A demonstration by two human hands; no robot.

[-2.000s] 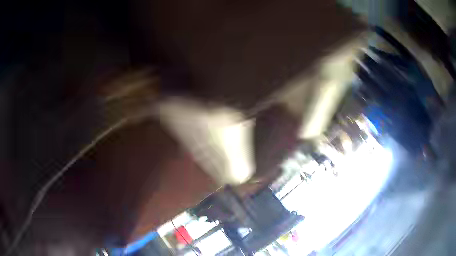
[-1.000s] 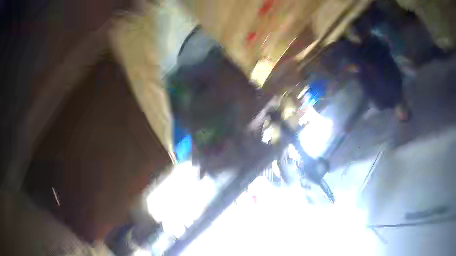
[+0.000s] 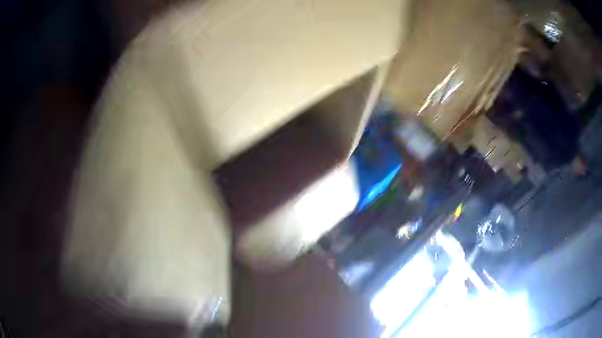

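A large tan cardboard carton (image 3: 297, 59) fills the upper left and centre, very close to the camera and blurred. Its flaps stand out around a dark opening; one wide flap (image 3: 152, 211) hangs at the left, and a shorter, brightly lit flap (image 3: 297, 218) lies below the opening. I cannot see what is inside. Neither my left hand nor my right hand can be made out in the picture.
Another brown carton (image 3: 455, 59) with shiny glare strips stands at the upper right. A blue object (image 3: 379, 188) lies beyond the open carton. A dark blue shape (image 3: 538, 112) is at the right. Strong white glare covers the lower right, beside grey floor (image 3: 568, 277).
The view has shifted and tilted. The open carton's pale flaps now fill more of the upper left and centre. The red marks seen earlier on a carton no longer show.
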